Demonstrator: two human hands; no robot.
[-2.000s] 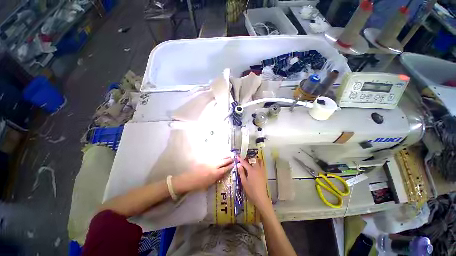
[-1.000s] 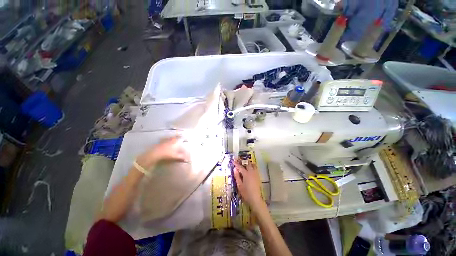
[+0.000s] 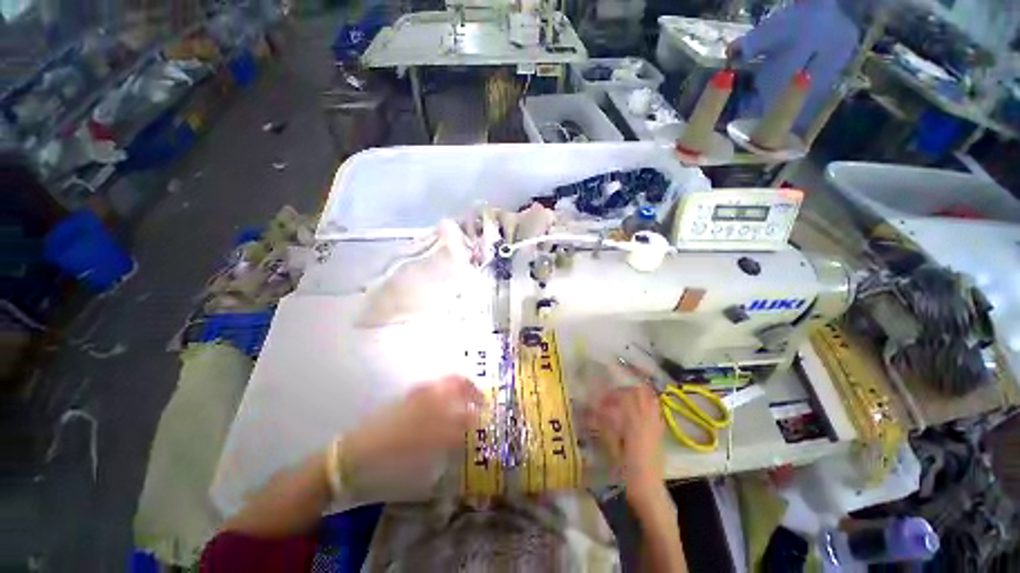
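My left hand (image 3: 438, 412) is blurred, left of the yellow tape marked PIT (image 3: 548, 434) on the machine bed. Glare hides whether it holds anything. My right hand (image 3: 629, 423) is blurred, right of the tape and beside the yellow-handled scissors (image 3: 696, 416); its fingers point down and whether it holds anything is unclear. Beige cloth (image 3: 412, 289) lies bunched left of and behind the needle area, partly washed out by the lamp. The white JUKI sewing machine (image 3: 626, 293) stands right of it. The presser foot is too small and bright to make out.
A long white bin (image 3: 380, 185) with dark checked scraps stands behind the machine. The control panel (image 3: 736, 219) and thread cones (image 3: 705, 114) are at the back right. A cloth pile (image 3: 252, 274) lies at the left. A person in blue (image 3: 800, 56) is at the far back.
My right hand has left the needle area and moved right, towards the scissors. My left hand has moved right, nearer the tape. The beige panel has shifted back from the table front; the view has shifted.
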